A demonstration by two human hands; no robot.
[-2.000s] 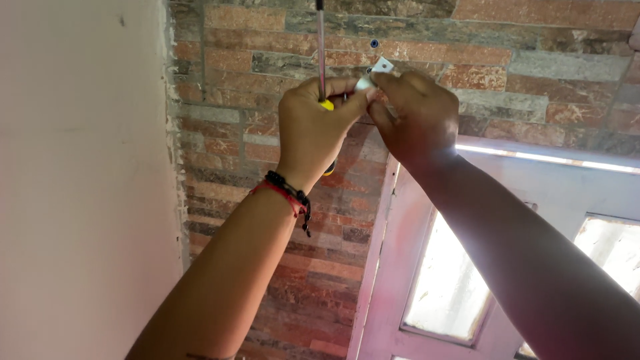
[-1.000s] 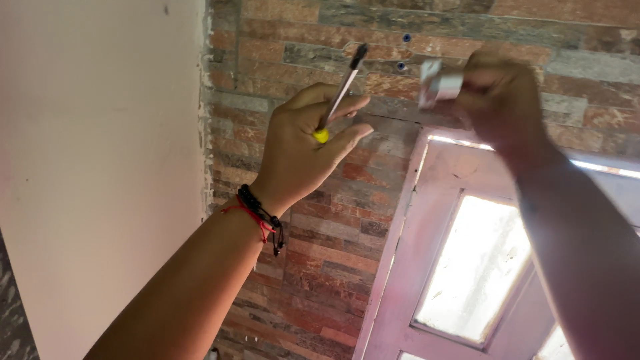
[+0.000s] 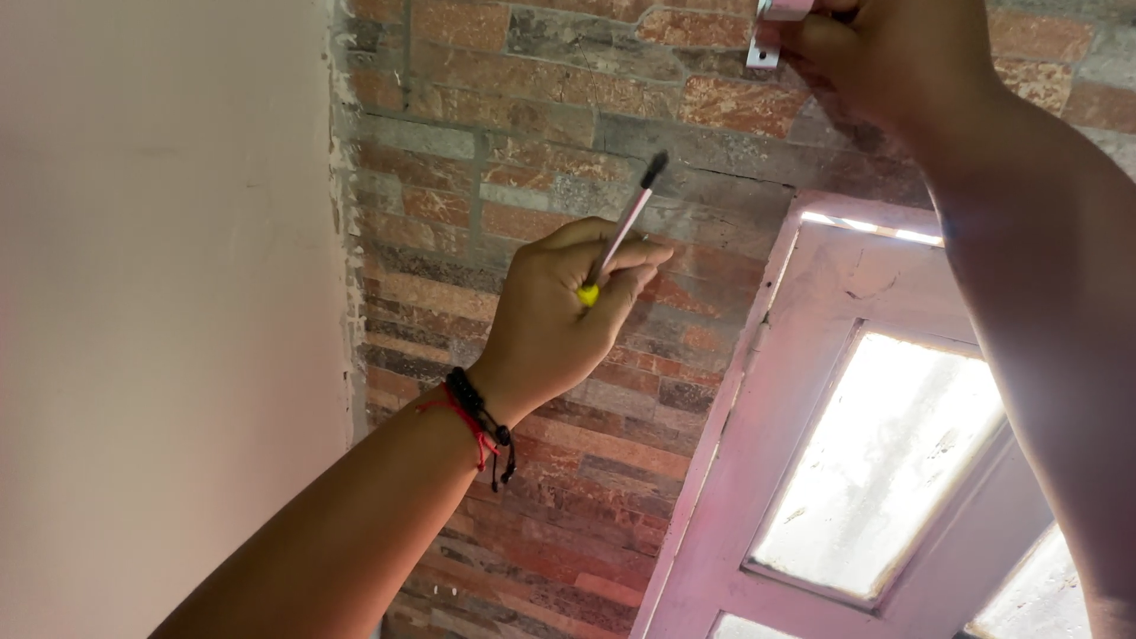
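My left hand [image 3: 577, 311] is closed around a screwdriver [image 3: 624, 222] with a thin metal shaft, a dark tip and a bit of yellow handle showing; the rest of the handle is hidden by the hand. The shaft points up and to the right. At the top edge, my right hand [image 3: 887, 53] pinches a small white bracket [image 3: 763, 55] with a hole near its lower end. The bracket lies in front of or against the stone-patterned wall [image 3: 532, 115]; contact cannot be told. Its top is cut off by the frame.
A plain plastered wall [image 3: 169, 266] meets the stone-patterned wall at a rough vertical joint on the left. At the lower right stands a pale door [image 3: 799, 444] with bright glass panes [image 3: 887, 461], its frame's upper corner below my right hand.
Two seconds ago both hands were together at the bracket. They have since parted, the right keeping the bracket and the left the screwdriver. The view has shifted, and the wall holes seen before are out of sight.
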